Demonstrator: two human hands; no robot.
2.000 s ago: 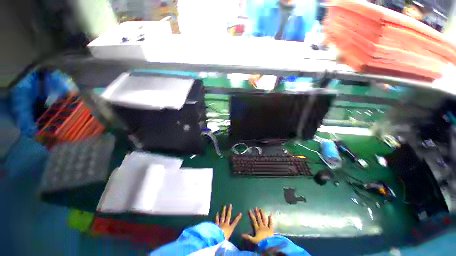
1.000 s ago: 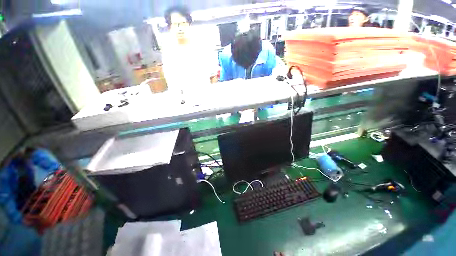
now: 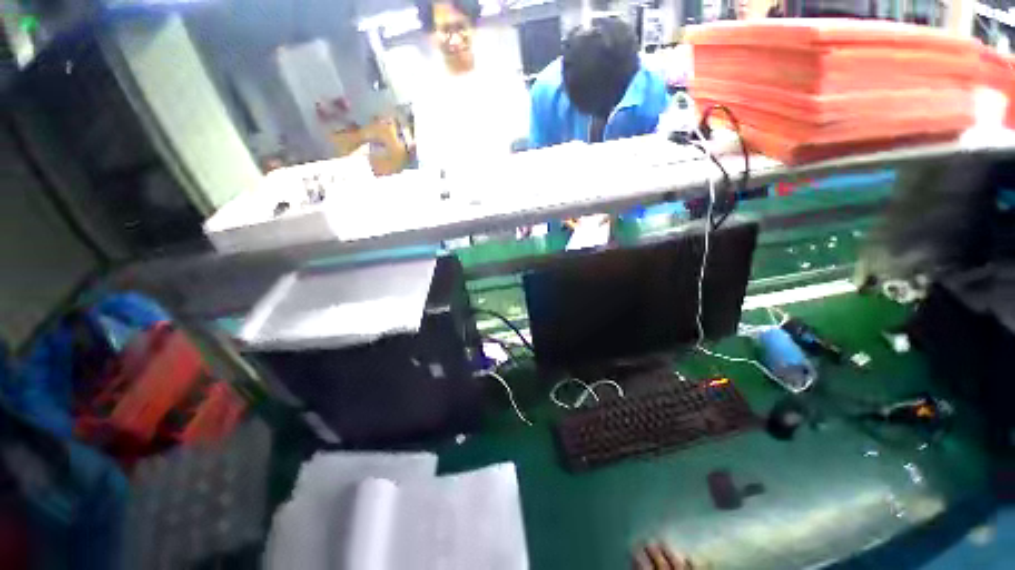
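Only the fingertips of my right hand show, at the bottom edge; they rest on the green bench top with nothing seen in them. The rest of that hand is cut off. My left hand is out of the picture. A small dark part lies on the bench beyond and right of my fingertips. White paper sheets lie open at the left. A black keyboard stands before a black monitor, with a mouse at its right.
A large black computer case with papers on top stands behind the sheets. Cables and a blue roll-like object lie at the right. A shelf bears orange-red foam trays. Two people are beyond it; a blue-clothed person is at left.
The view tilted up, then shifted; the bench now sits lower than two seconds ago. Both hands were flat on the bench then; now only right fingertips show. The bench things look unmoved.
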